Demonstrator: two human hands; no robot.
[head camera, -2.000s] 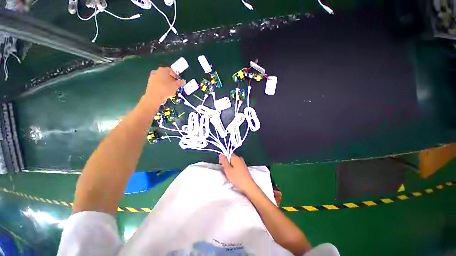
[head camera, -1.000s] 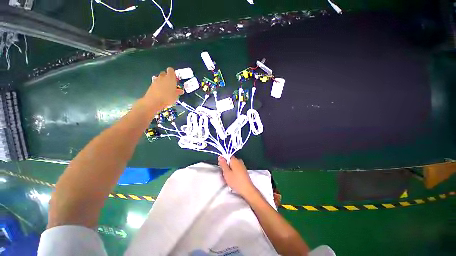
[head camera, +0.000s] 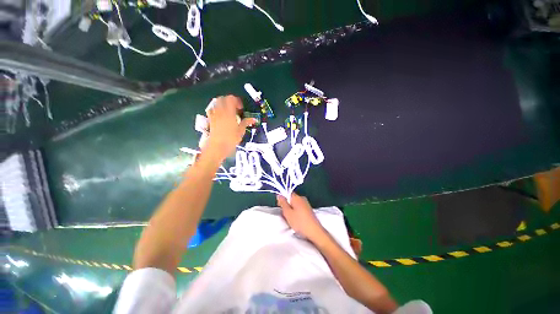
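My right hand (head camera: 298, 213) is closed on the gathered ends of several white cords at the bench's near edge. Their folded white coils (head camera: 247, 167) fan out on the green bench. Small green and yellow circuit boards (head camera: 293, 124) and white housings (head camera: 331, 109) lie at the far ends. My left hand (head camera: 226, 122) is over the left part of the fan, its fingers at a board (head camera: 252, 115). A white housing (head camera: 201, 123) shows left of it. The hand and forearm hide the leftmost boards; whether the fingers grip anything cannot be told.
A black mat (head camera: 405, 122) covers the bench at the right. A metal rail (head camera: 80, 70) runs at the upper left. More corded units (head camera: 164, 33) lie beyond the bench's far edge. A ribbed white block (head camera: 19, 190) stands at the left end. Yellow-black tape (head camera: 430, 256) marks the floor.
My left hand has moved right across the fan, from the left-hand housings to the boards nearer the middle. My right hand still holds the cord ends. The view has shifted a little.
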